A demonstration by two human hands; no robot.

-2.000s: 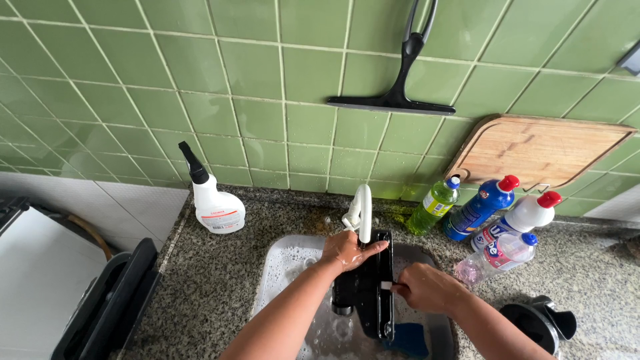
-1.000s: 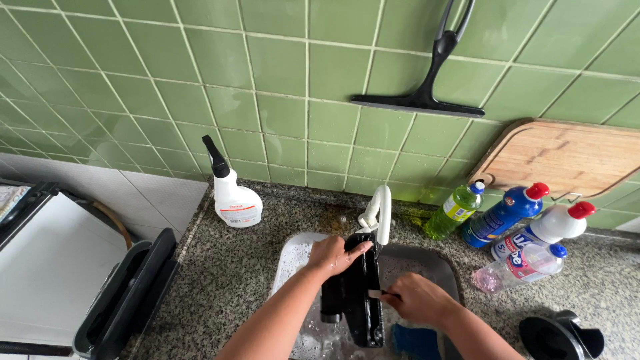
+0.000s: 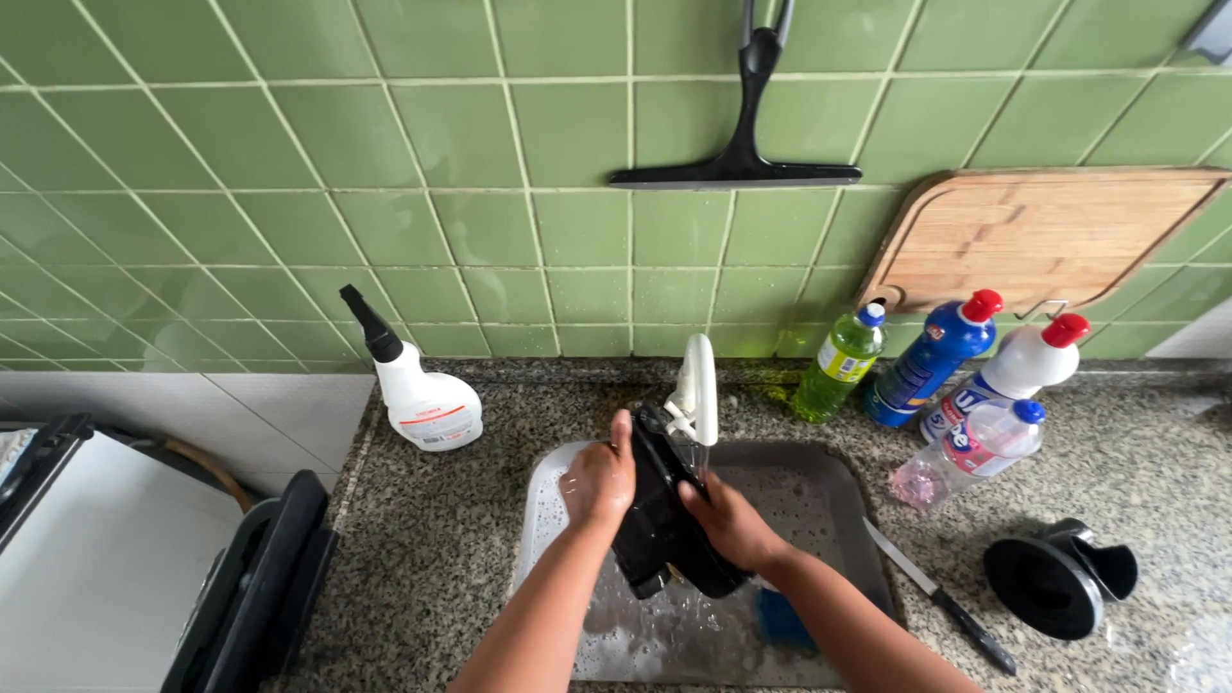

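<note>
A wet black plastic part (image 3: 669, 510) is held between both hands over the steel sink (image 3: 847, 481). My left hand (image 3: 599, 481) grips its left side, thumb raised, and my right hand (image 3: 733, 525) holds its right side. Water runs from the white faucet (image 3: 705, 385) onto the part. Under my right forearm a blue sponge (image 3: 784, 618) lies in the soapy sink. To the right of the basin a knife with a black handle (image 3: 972, 630) rests on the granite counter (image 3: 423, 558).
A white spray bottle (image 3: 433, 404) stands left of the sink. Several cleaning bottles, one with green liquid (image 3: 839, 366), stand behind right, by a wooden cutting board (image 3: 1039, 236). A black plastic piece (image 3: 1054, 582) sits at right. A black squeegee (image 3: 746, 144) hangs on the tiles.
My right hand has let go of the knife, which now lies on the counter, and has taken hold of the black part. The part is now tilted differently under the faucet.
</note>
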